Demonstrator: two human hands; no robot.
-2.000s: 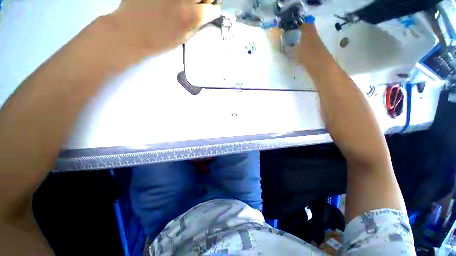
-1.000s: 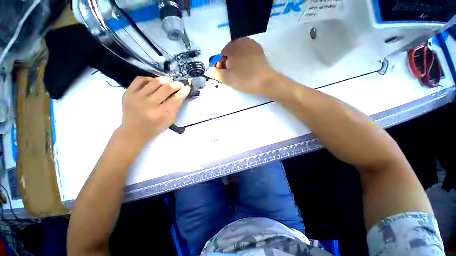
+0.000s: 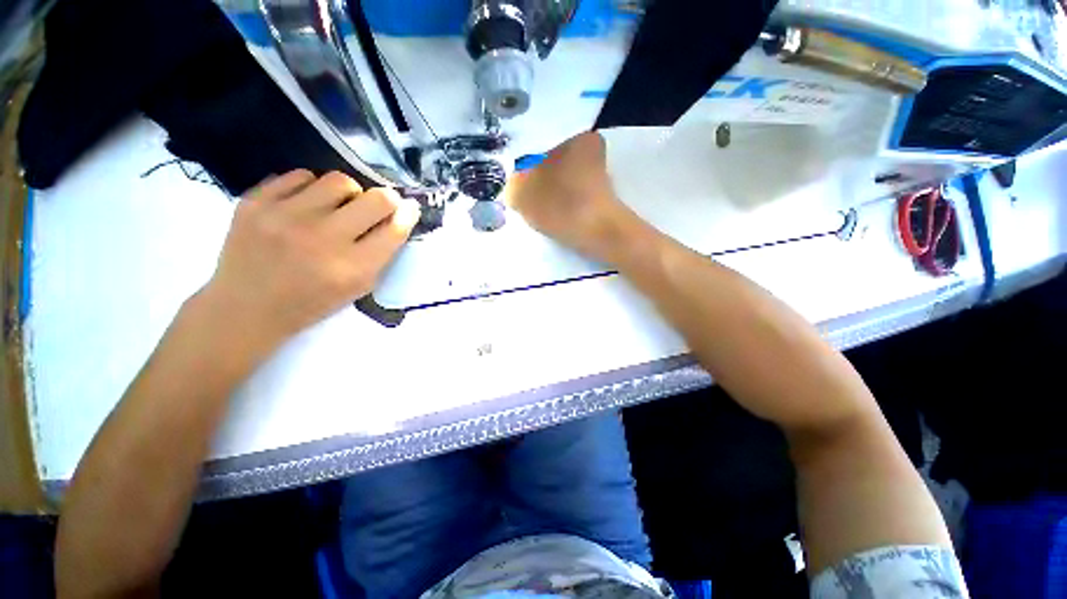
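The black fabric piece point(image 3: 176, 88) lies on the machine bed at the upper left and runs behind my left hand toward the needle area point(image 3: 439, 193). My left hand point(image 3: 310, 240) is bent over the fabric's narrow end, fingertips at the presser foot, holding it down. My right hand point(image 3: 570, 193) is just right of the round tension discs point(image 3: 481, 177), beside a blue tab point(image 3: 530, 162). Its fingertips are hidden behind the discs, so I cannot tell if they hold anything. The white machine head point(image 3: 655, 88) stands behind both hands.
A black strip point(image 3: 685, 59) hangs over the machine arm. A dark control panel point(image 3: 989, 105) is at the upper right. Red-handled snips point(image 3: 928, 231) and a blue strap point(image 3: 978, 234) lie at the table's right end. Brown cardboard point(image 3: 14, 386) edges the left side. The ruler-marked table edge point(image 3: 468, 424) crosses in front.
Since one second ago, the view has shifted, with more of the control panel showing. Both hands stay by the needle; my right hand sits lower and closer behind the discs. Two seconds ago the black fabric was out of view.
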